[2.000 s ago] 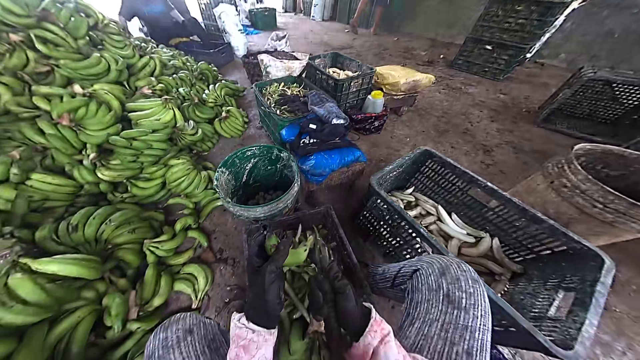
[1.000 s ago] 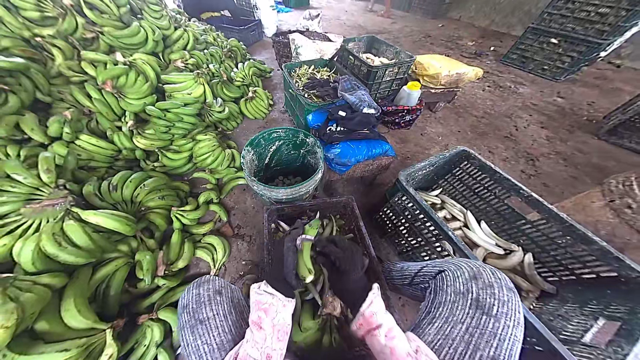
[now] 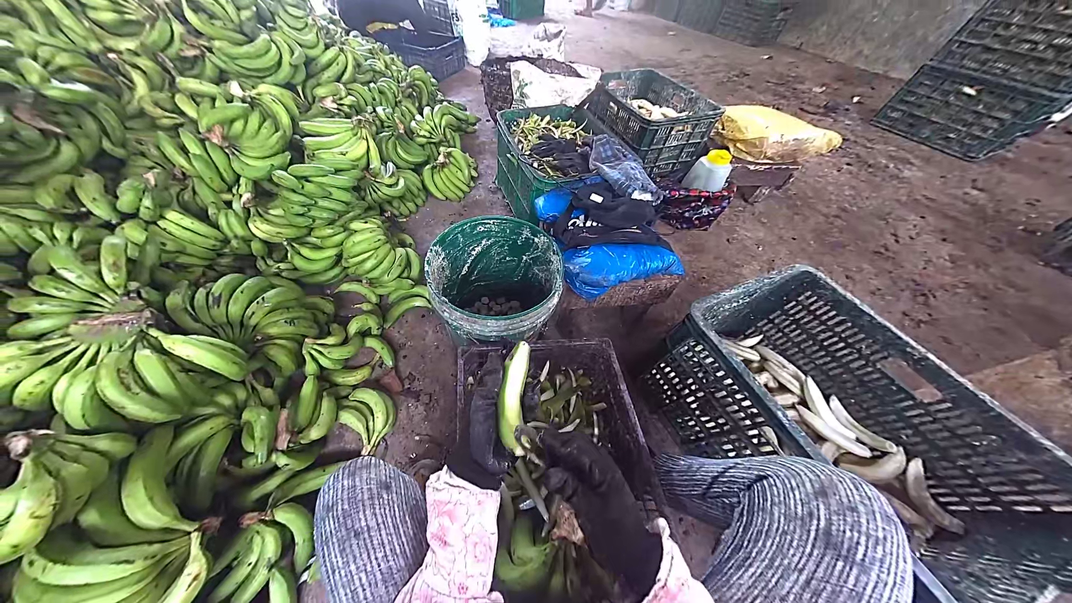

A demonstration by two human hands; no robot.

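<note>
My left hand [image 3: 486, 419], in a black glove, holds a green plantain [image 3: 513, 398] upright over a dark crate [image 3: 617, 389]. My right hand [image 3: 590, 490], also gloved in black, is at the lower end of that plantain, its fingers bent; whether it holds a tool is hidden. Beneath my hands lies a bunch of green plantains [image 3: 536, 557] with a brown stem. Green peels [image 3: 569, 402] lie in the crate. To the right, peeled plantains [image 3: 825, 427] rest in a large dark green crate [image 3: 846, 306].
A heap of green plantain bunches [image 3: 243, 310] covers the left side. A green bucket [image 3: 494, 251] stands ahead of the dark crate. Beyond are a blue plastic bag [image 3: 620, 266], a crate of peels [image 3: 519, 180], a white bottle [image 3: 708, 172] and a yellow sack [image 3: 775, 134].
The view has shifted left. Over the crate, my hands have changed position around the plantains; one plantain now stands upright in my left hand.
</note>
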